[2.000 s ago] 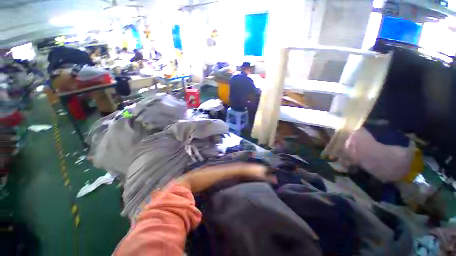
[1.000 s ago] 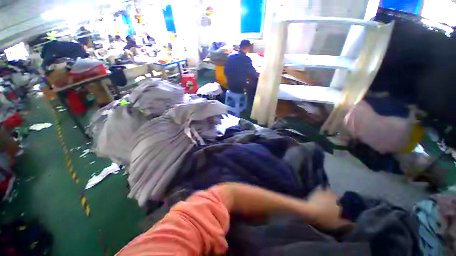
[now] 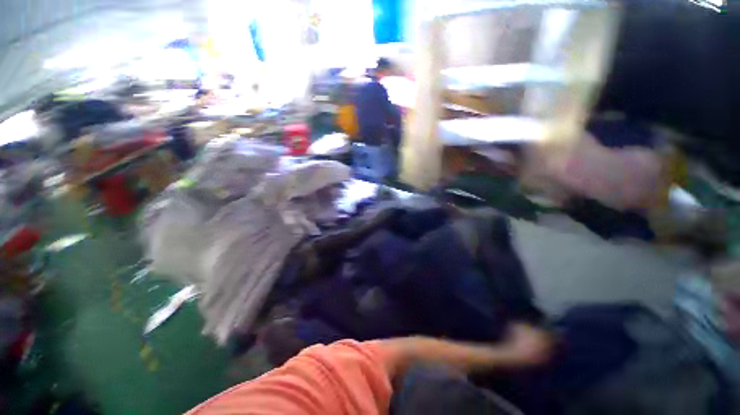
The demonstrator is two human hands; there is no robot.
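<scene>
A heap of navy and dark grey garments [image 3: 406,259] lies in front of me. My left hand [image 3: 529,344], at the end of an orange sleeve, reaches across to the right over the heap's near side. It is blurred, and whether its fingers hold cloth cannot be told. More navy cloth [image 3: 600,340] lies just right of the hand, with dark grey cloth below the forearm. My right hand is not in view.
Grey-beige bundles [image 3: 243,263] stand left of the heap on the green floor [image 3: 105,316]. A white rack [image 3: 422,121] stands behind, with a seated person [image 3: 373,113] to its left. Pinkish cloth [image 3: 608,170] lies at right.
My left hand has moved right and nearer across the heap. Navy cloth now covers more of the heap, and more grey surface shows at its right. The view has tilted down and blurred.
</scene>
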